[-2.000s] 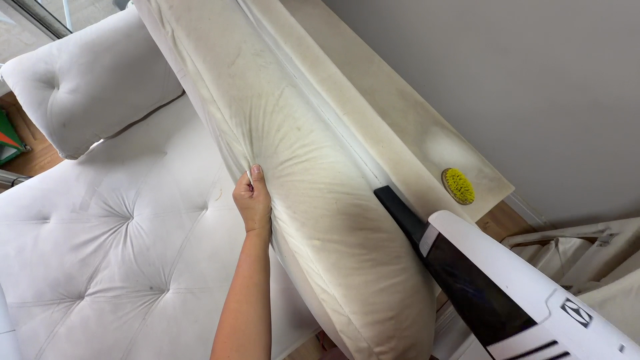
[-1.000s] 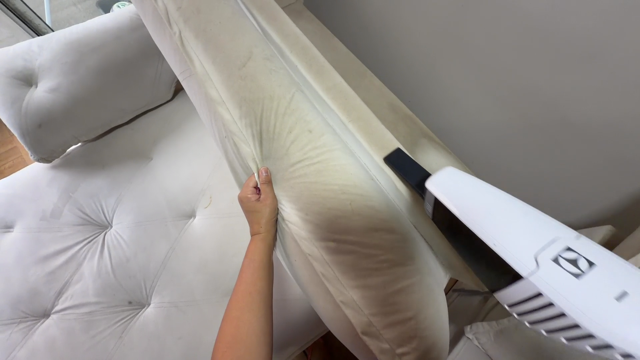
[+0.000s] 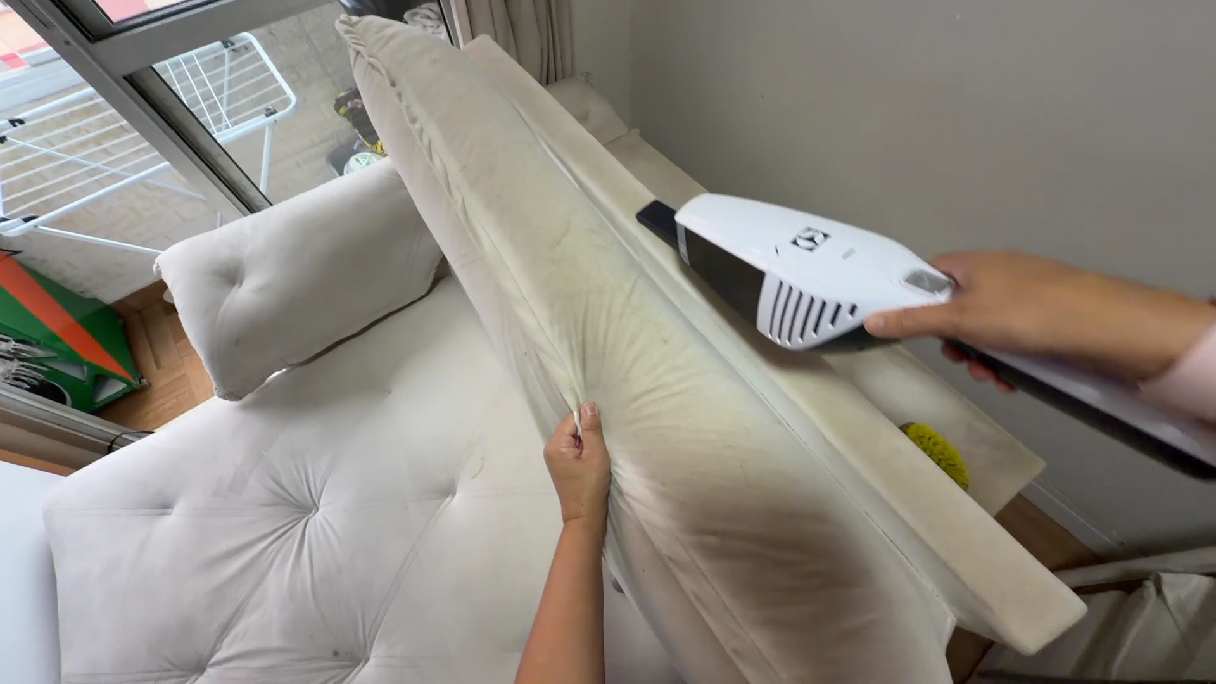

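My left hand (image 3: 578, 465) pinches the fabric edge of a long beige back cushion (image 3: 608, 313), drawing its cover into creases. A dark stain marks the near part of that cushion. At the right, my right hand (image 3: 1007, 309) grips the handle of a white and black Electrolux handheld vacuum cleaner (image 3: 807, 247). Its black nozzle (image 3: 657, 220) lies over the padded top of the sofa backrest (image 3: 798, 370), just beyond the cushion; whether it touches cannot be told. A yellow round bristle brush (image 3: 936, 454) rests on the beige surface behind the backrest.
The tufted seat (image 3: 285, 513) spreads at the left, with a smaller cushion (image 3: 304, 275) on it. A grey wall (image 3: 912, 114) rises at the right. Past the glass door frame (image 3: 180, 123) stands a white drying rack (image 3: 237, 85). A green and orange object (image 3: 66, 332) is at the far left.
The view has shifted, and my right hand has come into it. The vacuum cleaner has moved farther up along the backrest. My left hand still pinches the cushion cover.
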